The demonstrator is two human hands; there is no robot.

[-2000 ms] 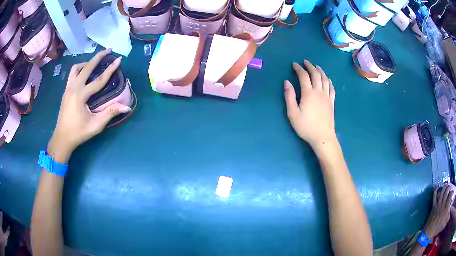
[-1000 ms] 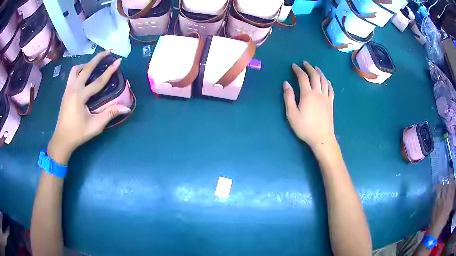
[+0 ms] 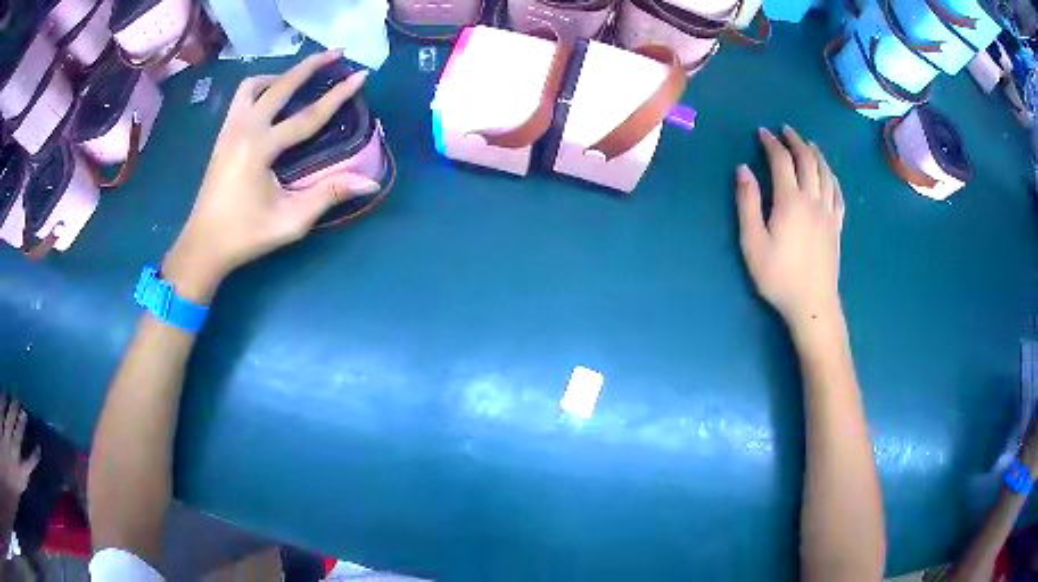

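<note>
My left hand (image 3: 273,171) is at the left, its fingers and thumb spread around a pink speaker (image 3: 342,148) with a black face and brown strap, resting on the bench. Two pink speakers, a left one (image 3: 495,91) and a right one (image 3: 615,108), stand side by side at the centre with brown straps. A blue glow shows at the left one's edge. A purple piece (image 3: 682,117) sticks out at the right one's side. My right hand (image 3: 793,222) lies on the bench, fingers apart, holding nothing.
A white label (image 3: 582,391) lies on the green bench (image 3: 455,284). Pink speakers (image 3: 120,119) stand at the left and along the far side. Blue speakers (image 3: 871,80) are stacked at the far right, near a single pink speaker (image 3: 931,154). Another person's wrist shows at the lower right.
The whole view has shifted, so the bench things and both hands appear further right and higher. The glow on the left centre speaker changed from pink to blue. Both hands keep their poses.
</note>
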